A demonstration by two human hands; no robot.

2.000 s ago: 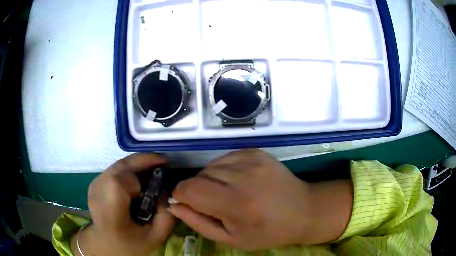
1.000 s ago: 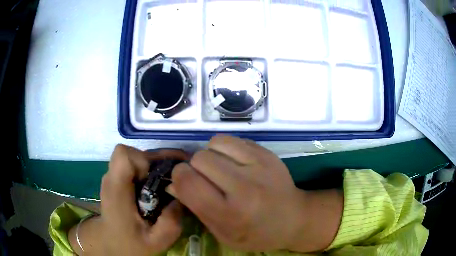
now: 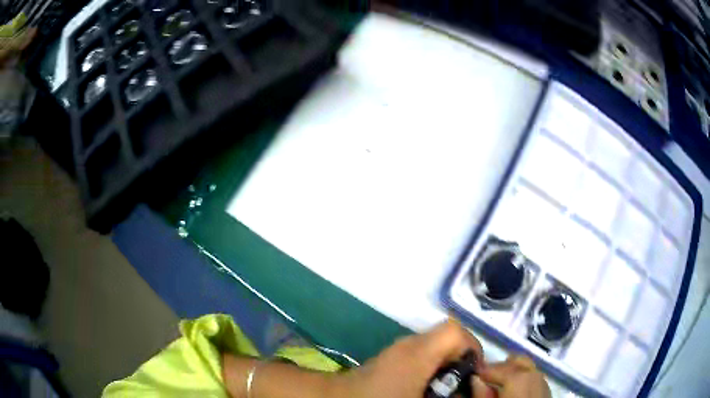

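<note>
My left hand (image 3: 405, 362) is at the bottom centre, closed round a dark watch head (image 3: 451, 379) with a pale patch on it. My right hand (image 3: 518, 378) is cut off by the lower edge; its fingers meet the watch head's right side, and whether they hold a small piece cannot be told. Two round watch heads with black faces, one at the tray's corner (image 3: 502, 274) and one beside it (image 3: 555, 316), lie in pockets of the white compartment tray (image 3: 568, 204) with a dark blue rim, just beyond my hands.
A black tray (image 3: 148, 159) with clear round pieces in several pockets is at the upper left. A white foam sheet (image 3: 374, 179) lies on the green mat (image 3: 311, 291). Another blue-rimmed tray (image 3: 634, 74) with ring-shaped parts is at the upper right. Part of a person shows at the far upper left.
The view has swung left and tilted, so the tray and hands now appear lower right and the black tray has come into view. My left hand still holds the dark watch head.
</note>
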